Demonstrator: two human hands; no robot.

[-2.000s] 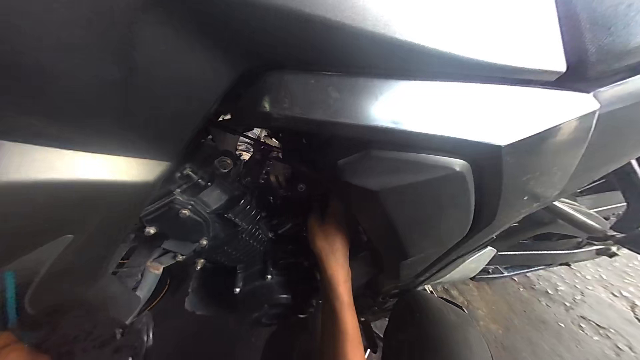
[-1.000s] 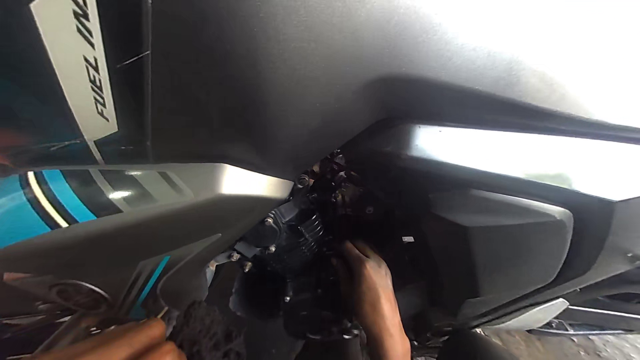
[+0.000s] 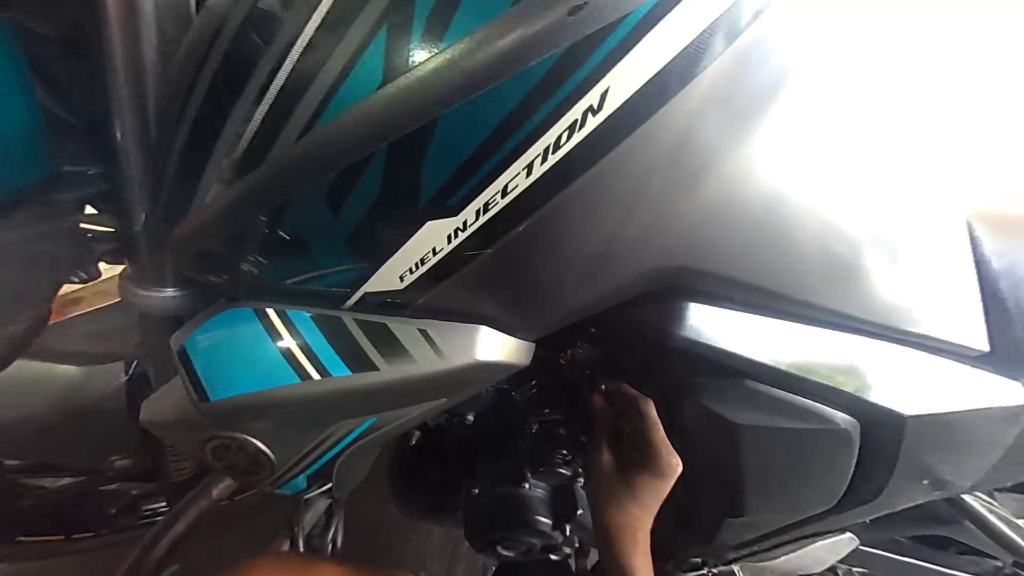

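Observation:
My right hand (image 3: 636,456) reaches from below into the gap beside the engine (image 3: 520,500) of a motorcycle. Its fingers are curled near small dark parts under the grey side panel (image 3: 592,256). Shadow hides the fingertips, so whatever they touch or hold cannot be made out. Only a blurred sliver of my left hand or forearm (image 3: 300,566) shows at the bottom edge, below the silver and blue fairing (image 3: 392,360); its fingers are not clear.
A black angular cover (image 3: 776,456) lies right of my right hand. Blue bodywork with a white lettered stripe (image 3: 512,192) spans the upper middle. A dark tube (image 3: 448,76) crosses it. A fork tube (image 3: 152,184) stands at left, and a curved dark bar (image 3: 172,520) at lower left.
The view has swung toward the motorcycle's front. My right hand stays in the engine gap, its fingers now nearer the upper parts. My left hand has dropped mostly out of the picture.

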